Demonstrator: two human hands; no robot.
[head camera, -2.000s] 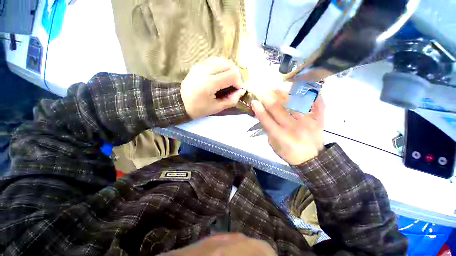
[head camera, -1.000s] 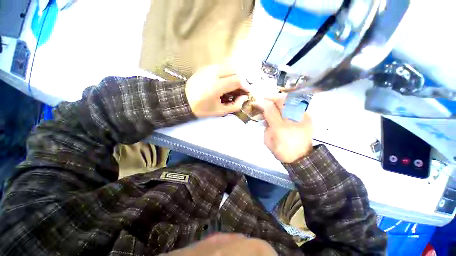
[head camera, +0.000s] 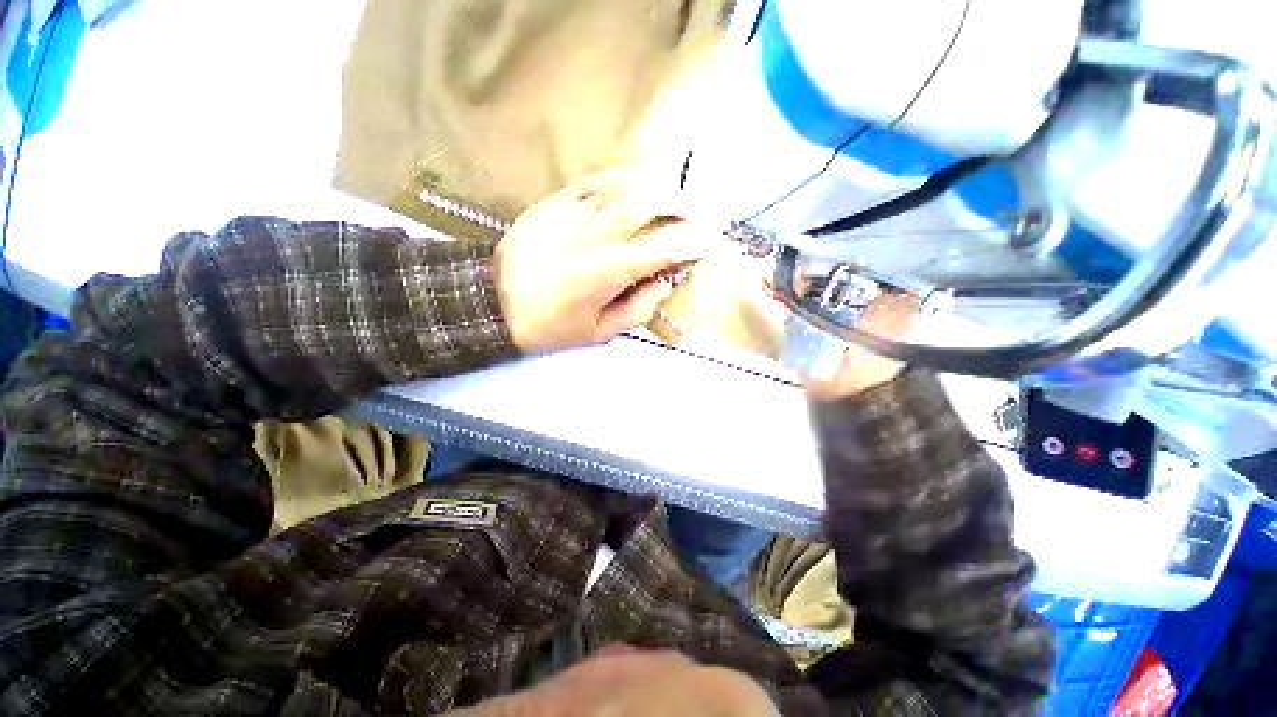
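The tan garment panel (head camera: 490, 98) lies on the white table, running up from my left hand. A pale zipper (head camera: 462, 209) shows along its lower left edge. My left hand (head camera: 581, 266) is closed on the panel's lower edge, with a bit of tan cloth and zipper teeth under its fingers. My right hand (head camera: 854, 362) is under the machine head, partly hidden by the machine's metal parts and washed out by glare; its fingertips are hard to make out. The presser foot area (head camera: 763, 245) is just right of my left fingertips.
The white sewing machine head (head camera: 910, 70) with a blue stripe fills the upper right. A black phone (head camera: 1088, 446) lies on the table at right. The table's grey front edge (head camera: 588, 469) runs below my hands. A third hand or bare skin (head camera: 630, 686) shows at the bottom.
The view has shifted. The strip end held between both hands is now under the machine head, and my right hand has moved behind the machine's metal parts.
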